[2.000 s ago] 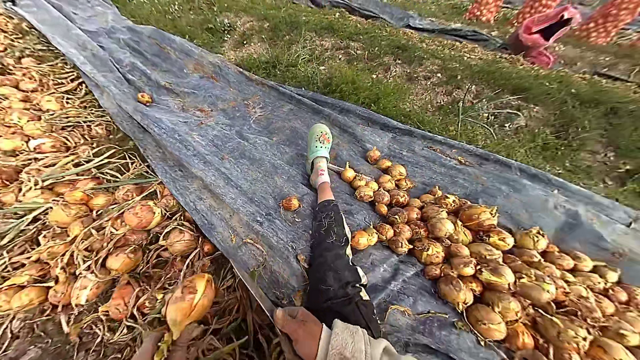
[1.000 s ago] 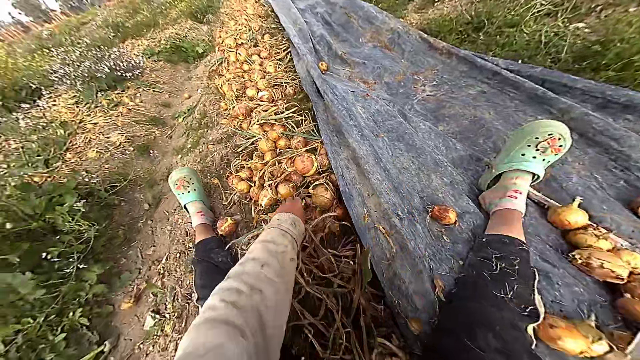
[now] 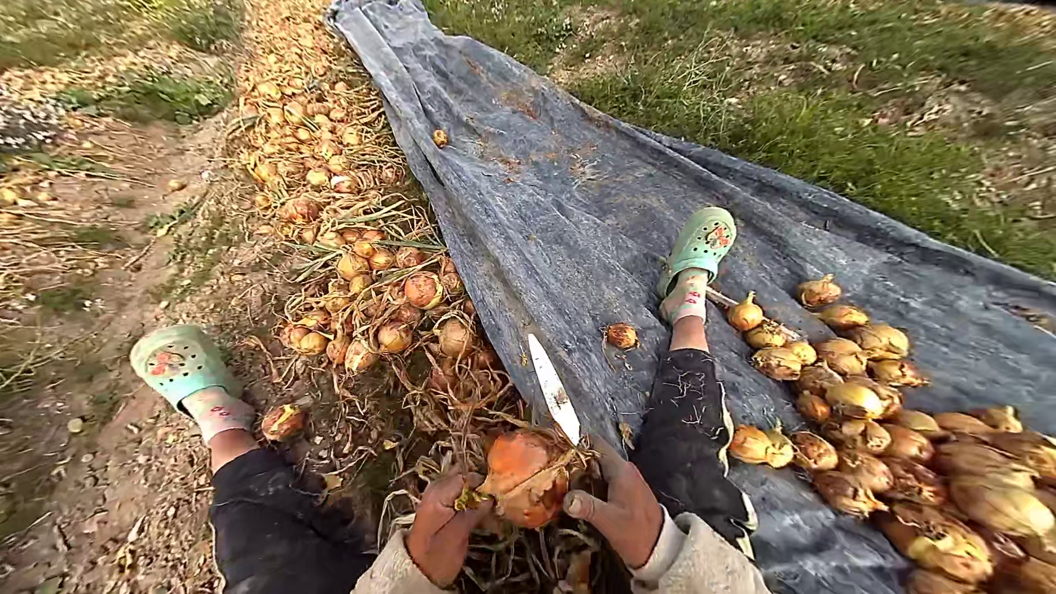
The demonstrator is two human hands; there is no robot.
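Observation:
Between my hands at the bottom centre is a large orange-brown onion [image 3: 525, 478] with dry leaves and roots hanging about it. My left hand [image 3: 445, 524] grips the onion at its left end, by the neck or dry stalk. My right hand [image 3: 623, 507] is at the onion's right side, its thumb near the skin. A knife [image 3: 553, 389] with a pale, dirt-flecked blade points up and away from my right hand; its handle is hidden in that hand. Just beyond the onion lies a row of unpicked-up onions [image 3: 422, 289] with dry tops.
A dark grey ground sheet [image 3: 536, 206] runs along the row, under my right foot in a green clog [image 3: 706, 239]. A pile of onions [image 3: 858, 400] lies on it at right, with a single onion [image 3: 620, 335] apart. My left clog [image 3: 177, 363] rests on soil near a loose onion [image 3: 283, 421].
My left hand, reaching into the onion row one second ago, is now back near my body with an onion. My right hand and the knife have come into view.

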